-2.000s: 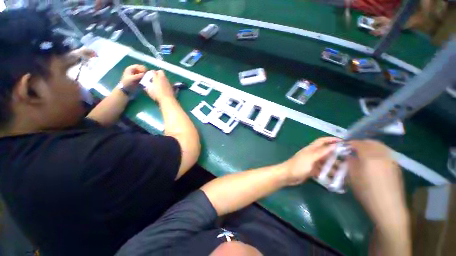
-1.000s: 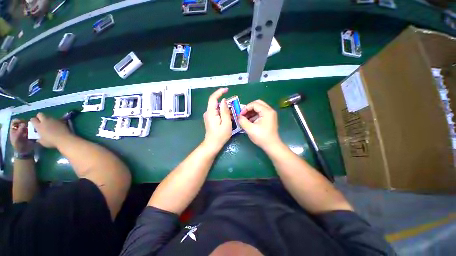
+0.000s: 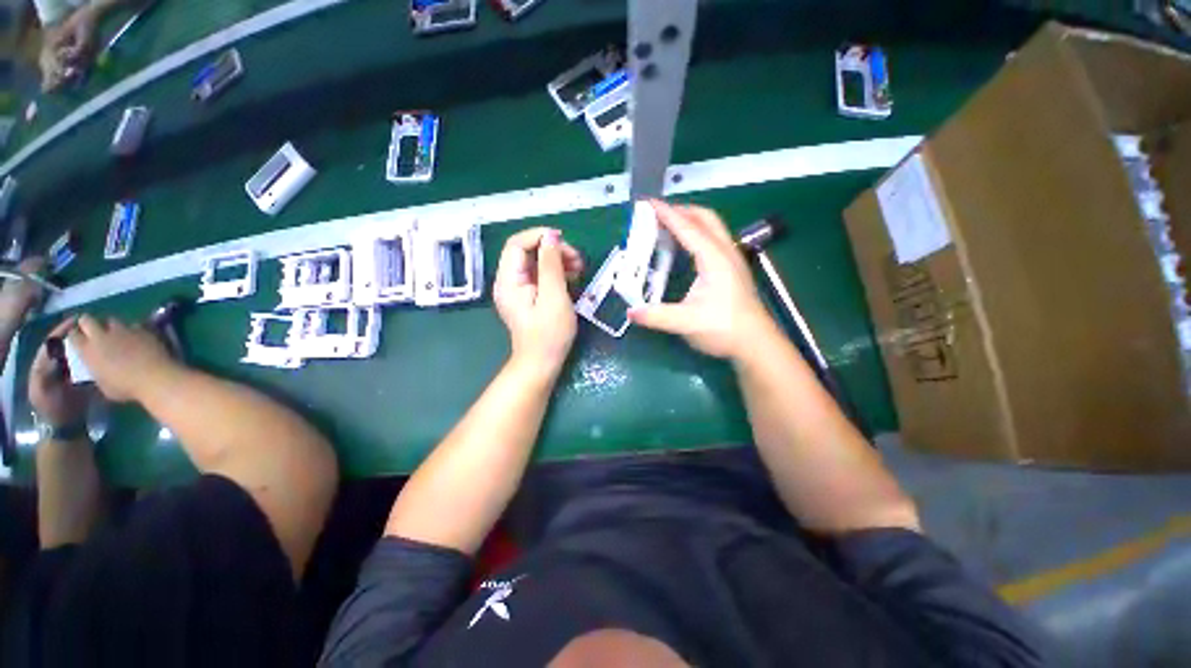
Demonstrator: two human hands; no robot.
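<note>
My right hand point(image 3: 705, 287) holds a white front frame point(image 3: 641, 248), tilted up, between thumb and fingers. A white housing half point(image 3: 606, 300) lies on the green bench under and beside it, partly hidden by the frame and my fingers. My left hand point(image 3: 538, 290) is just left of the housing half, its fingers curled and thumb up; whether it holds something small cannot be told. The mallet point(image 3: 801, 317) lies right of my right hand, its head partly behind the fingers.
Stacked white frames point(image 3: 451, 265) stand at left on the bench. A metal upright point(image 3: 653, 105) rises beyond my hands. A conveyor belt point(image 3: 523, 144) carries several housings. A large open carton point(image 3: 960, 326) stands at right. Another worker's hands point(image 3: 98, 359) are at far left.
My left hand has come off the housing half and moved slightly left. My right hand now holds a white frame raised over it. The view has shifted a little, and the belt housings have moved left.
</note>
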